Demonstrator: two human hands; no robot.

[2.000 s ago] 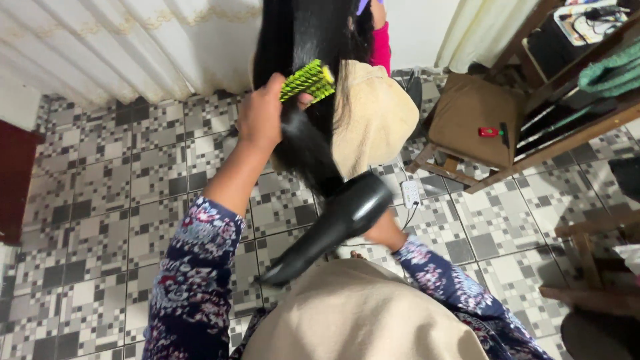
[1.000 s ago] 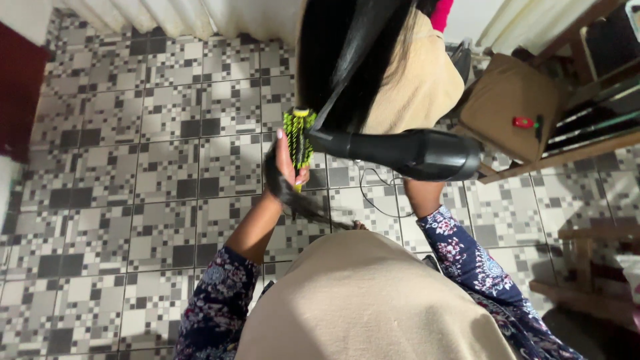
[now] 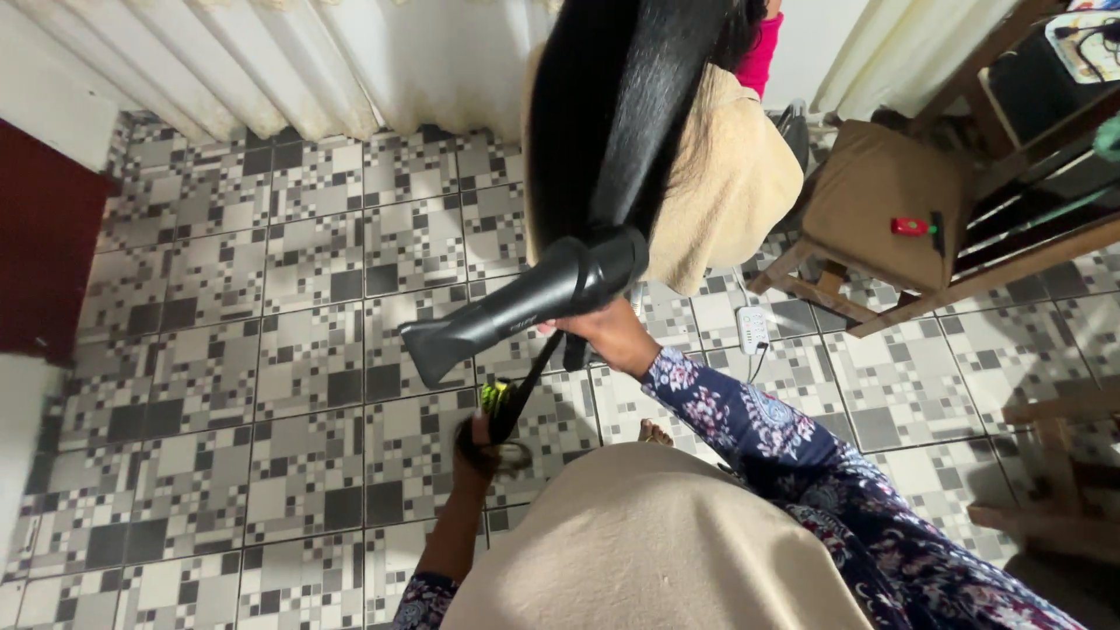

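Observation:
My right hand (image 3: 610, 334) grips a black hair dryer (image 3: 534, 289) by its handle, mostly hidden under the body; its nozzle points to the lower left. Below it, my left hand (image 3: 479, 444) holds a green and black round hairbrush (image 3: 497, 399) with ends of dark hair wound about it. A strand runs taut from the brush up behind the dryer. The long, straight black hair (image 3: 604, 114) hangs down the back of a person who has a beige towel (image 3: 722, 175) round the shoulders and a pink sleeve.
A wooden chair with a brown cushion (image 3: 884, 192) stands at the right, a red item (image 3: 910, 227) and a black clip or comb on it. A white power strip (image 3: 752, 329) with a cable lies on the tiled floor. White curtains (image 3: 262, 61) hang behind.
My left hand has moved lower with the brush, away from the hanging hair. The dryer's nozzle, beside the brush one second ago, now points to the lower left.

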